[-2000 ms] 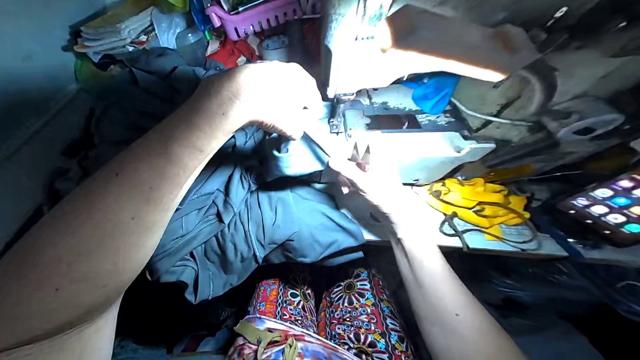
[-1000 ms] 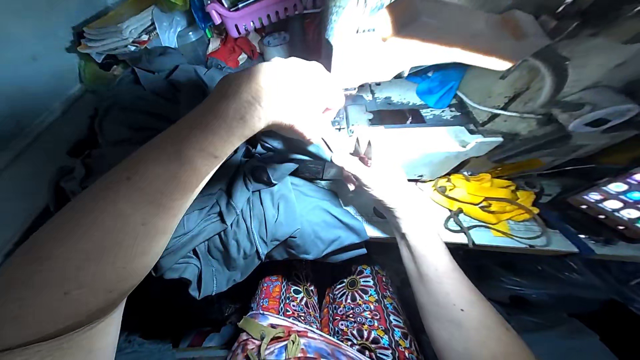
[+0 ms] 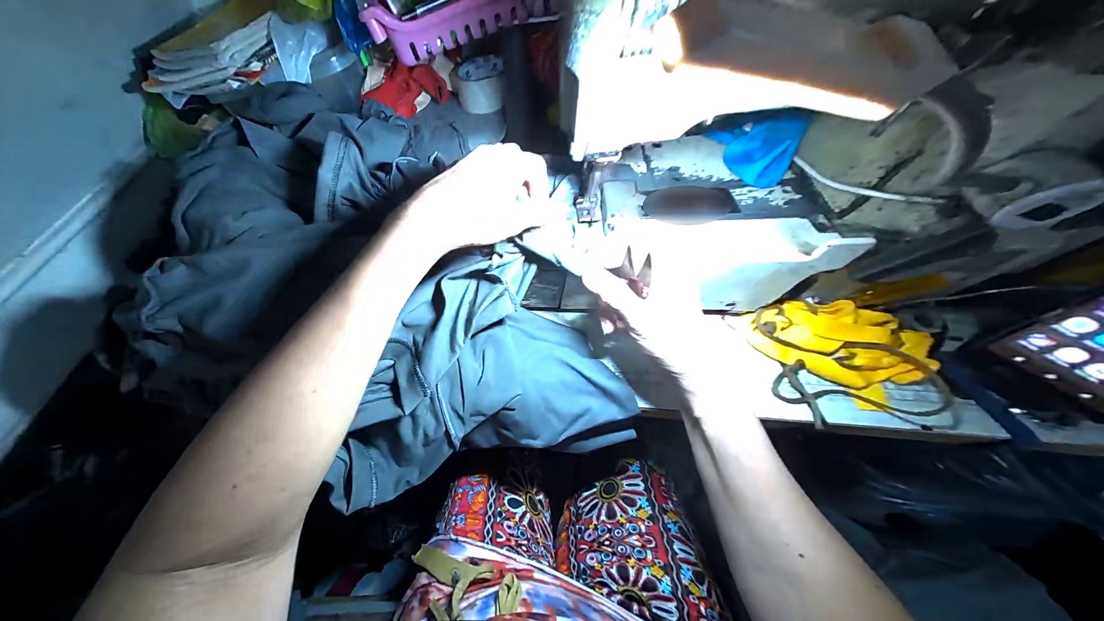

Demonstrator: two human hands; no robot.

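Observation:
Gray fabric with stitched seams lies bunched over the near edge of the sewing machine bed and spreads to the left. My left hand is bent over the fabric just left of the presser foot; glare washes out its fingers. Just right of and nearer than the foot is my right hand, with small pointed metal blades, likely thread snips, sticking up from it. The fabric's edge runs between the hands. Strong lamp light bleaches the sewing machine head.
Yellow cloth with a dark cord lies right of my right wrist, and a lit phone beyond it. Blue cloth rests behind the bed. A pink basket, a tape roll and stacked papers stand at the back left.
The gray fabric near my hands has shifted and refolded; the dark piece seen between them a second ago no longer shows the same way. Both hands stay close to the presser foot.

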